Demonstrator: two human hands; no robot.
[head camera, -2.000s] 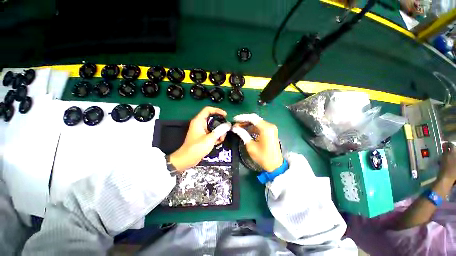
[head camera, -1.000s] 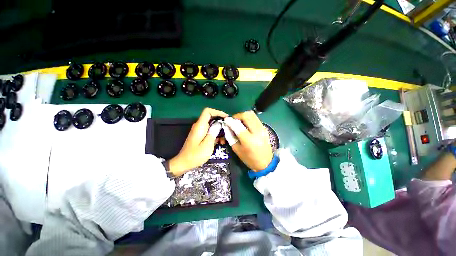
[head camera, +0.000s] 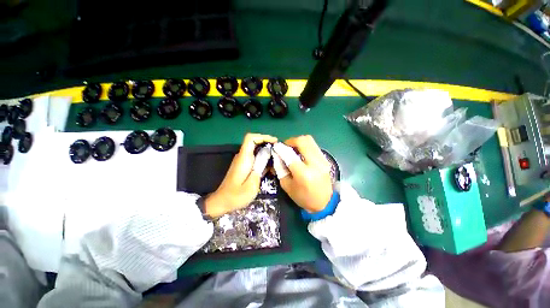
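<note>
My left hand (head camera: 239, 177) holds a round black unit (head camera: 263, 146) above the parts tray (head camera: 286, 231); the fingers hide most of it. My right hand (head camera: 306, 175), with white finger cots and a blue wrist strap (head camera: 322, 207), has its fingertips together at the unit's right side. Whether they hold a small part cannot be seen. Small metal parts (head camera: 247, 225) lie loose in the tray's near section. The screw dish (head camera: 331, 165) is partly hidden behind my right hand. The electric screwdriver (head camera: 335, 60) hangs free beyond my hands.
Rows of black units (head camera: 201, 109) stand along the yellow strip (head camera: 482, 93); others stand on white sheets (head camera: 120, 180). At right are a plastic bag of parts (head camera: 410, 132), a green box (head camera: 449, 210) with one unit on top, a fixture (head camera: 523, 141) and a person's arm (head camera: 526, 231).
My right hand has moved left from beside the dish to the unit, and its fingers now meet my left fingers. The hanging screwdriver has swung and hangs more upright.
</note>
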